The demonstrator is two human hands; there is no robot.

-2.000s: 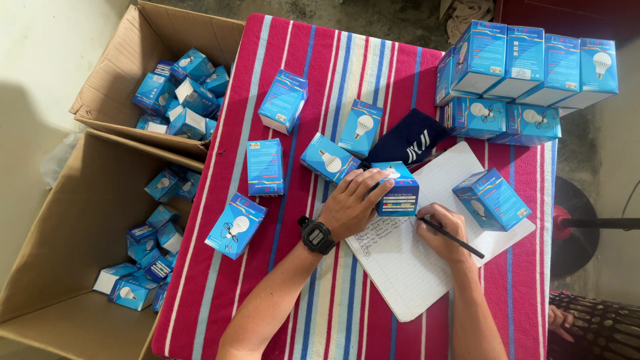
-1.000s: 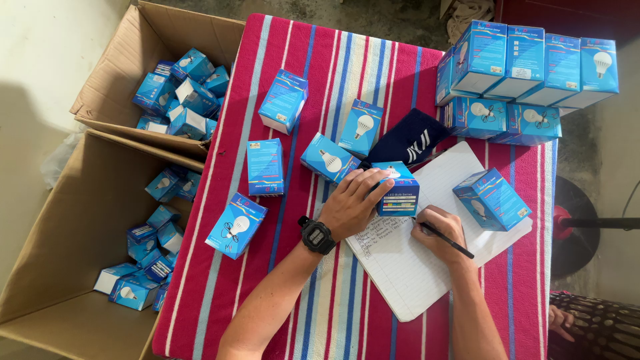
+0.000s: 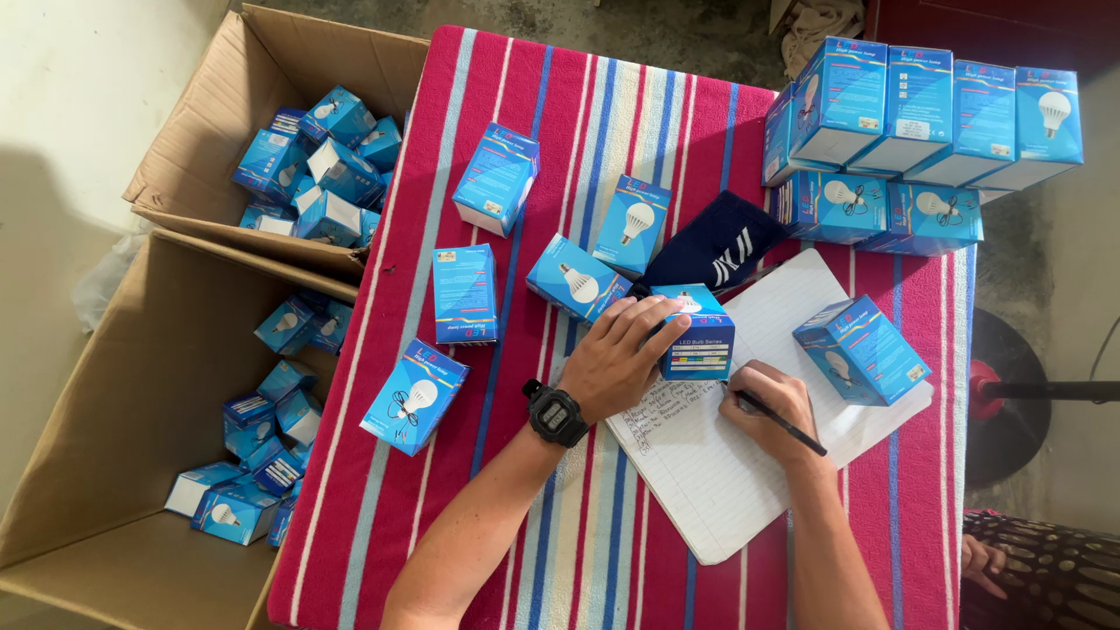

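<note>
My left hand, with a black digital watch on its wrist, rests its fingers on a blue LED bulb box and steadies it at the top of an open lined notebook. In my right hand is a black pen, its tip end near the box's lower right corner. Handwriting covers part of the left page. Another bulb box lies on the right page. Left of the notebook, two boxes touch beside a dark blue pouch with white marks.
Several bulb boxes lie on the left of the striped cloth. More are stacked at the back right. Two cardboard cartons holding bulb boxes stand left. Another person's hand shows at lower right, near a black round base.
My right hand and the pen have shifted slightly by the box. My left hand stays on the box, and the other boxes have not moved.
</note>
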